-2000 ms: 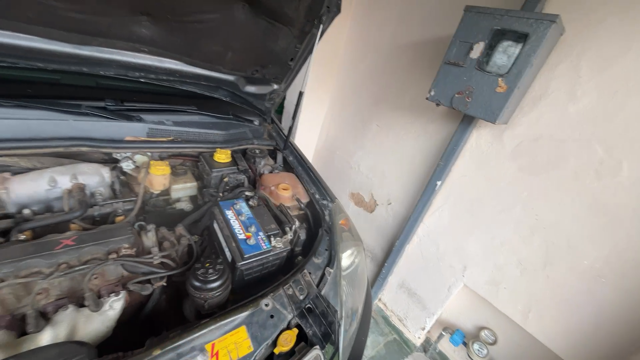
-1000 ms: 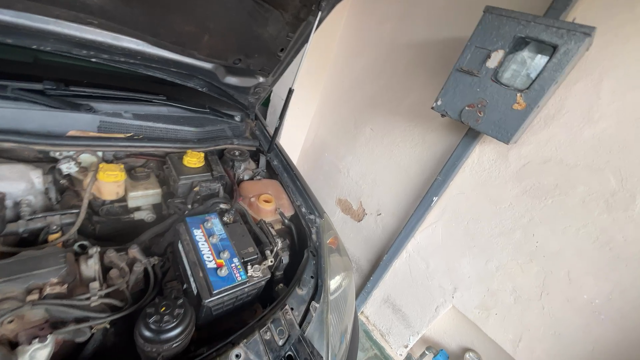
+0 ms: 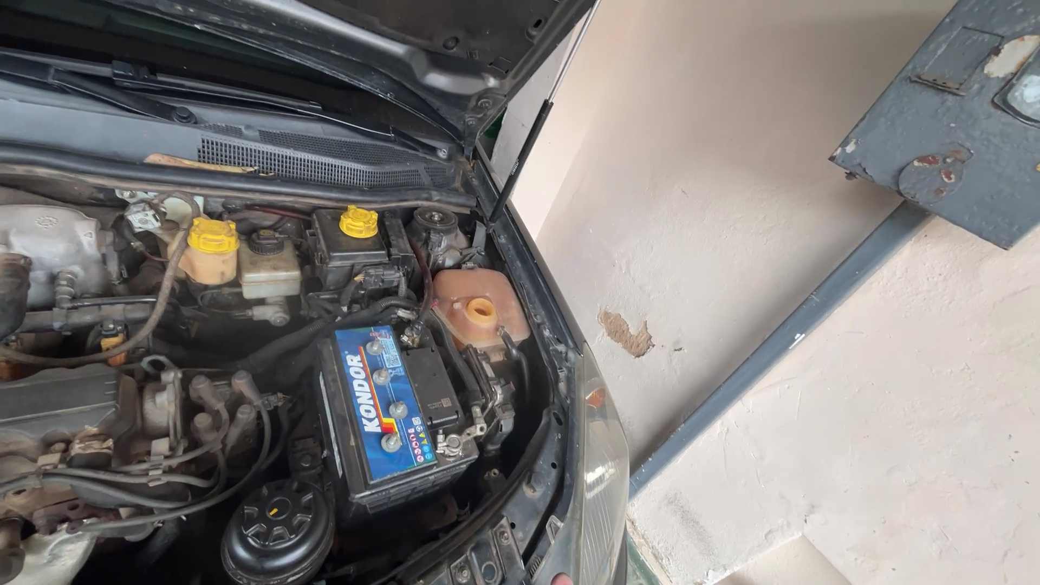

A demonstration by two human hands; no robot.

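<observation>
At the bottom edge of the head view a fingertip [image 3: 561, 579] shows beside the front edge of the car, near the headlight [image 3: 600, 479]; which hand it belongs to cannot be told, and the rest is out of view. In the engine bay sits a Kondor car battery [image 3: 388, 406] with a blue label. A pinkish coolant expansion tank [image 3: 496, 284], its yellowish neck uncapped, stands behind it. A round black canister [image 3: 278, 528] is in front of the battery at its left. Fluid reservoirs with yellow caps [image 3: 213, 236] are at the back.
The raised hood [image 3: 390, 49] is overhead with its strut [image 3: 524, 154] at the right. Spark plug wires [image 3: 223, 414] cross the engine at left. A pale wall [image 3: 731, 97] with a grey metal box [image 3: 951, 114] and a slanting grey conduit [image 3: 756, 349] stands beside the car.
The view has shifted and come closer to the battery side of the engine bay. A fingertip has appeared at the bottom edge.
</observation>
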